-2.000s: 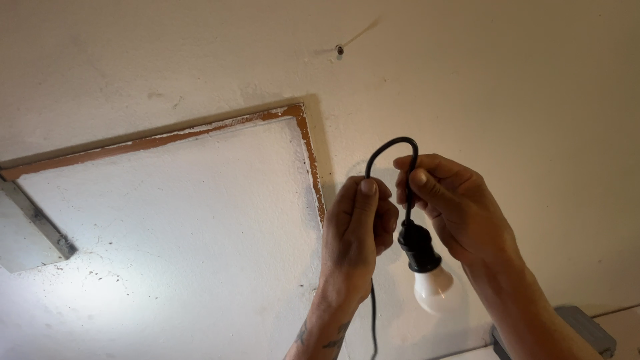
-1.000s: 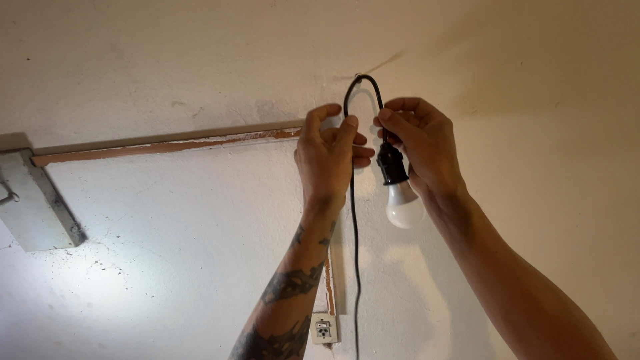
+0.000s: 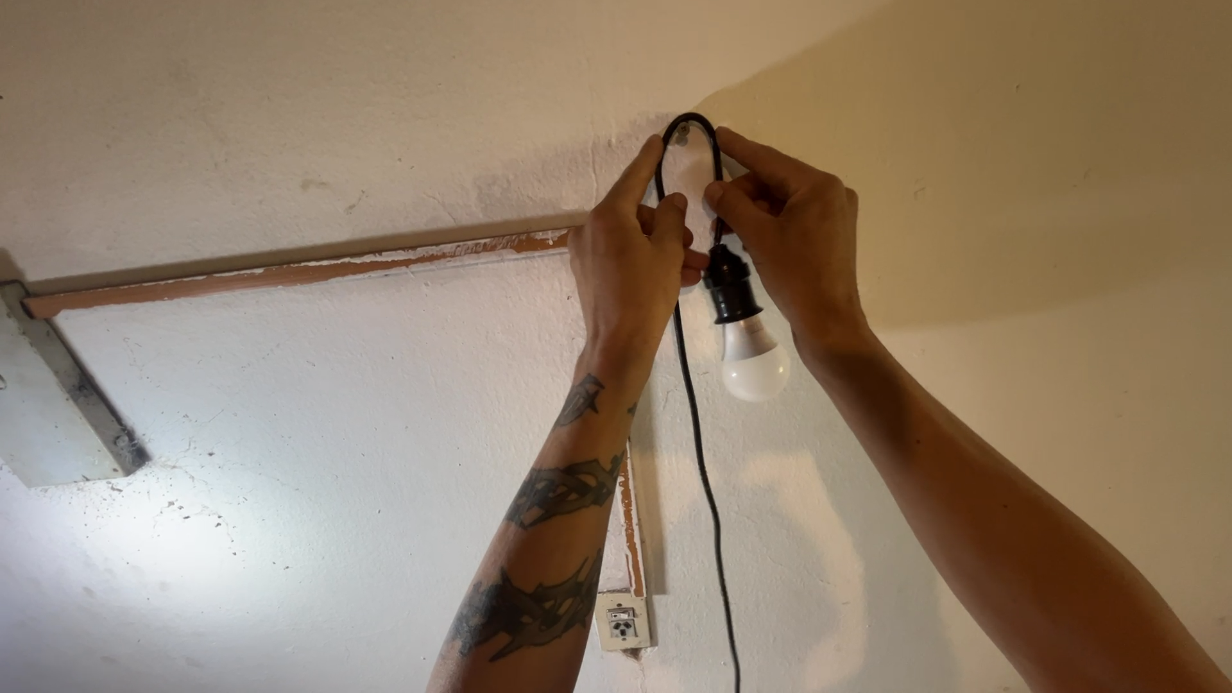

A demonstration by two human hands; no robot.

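A black cable (image 3: pixel 705 472) bends in a loop over a small metal fixing (image 3: pixel 682 133) on the wall; whether it rests on the fixing cannot be told. My left hand (image 3: pixel 630 245) holds the hanging side of the loop, with the index fingertip near its top. On the other side, my right hand (image 3: pixel 794 226) pinches the cable between thumb and fingers just above the socket. The black lamp socket (image 3: pixel 731 286) hangs upright below the loop, with a white light bulb (image 3: pixel 755 364) in it, base up. Some left fingertips lie behind the cable near the socket.
Brown-and-white peeling trunking (image 3: pixel 318 274) runs across the wall to a grey box-like fixture (image 3: pixel 58 395) at the left. A vertical strip (image 3: pixel 630 520) leads down to a wall outlet (image 3: pixel 624 621). The cable trails down past the outlet's right side.
Both hands have raised the cable loop from below the wall fixing up to it. The left index finger now points up along the loop. The view has shifted, bringing the outlet into sight.
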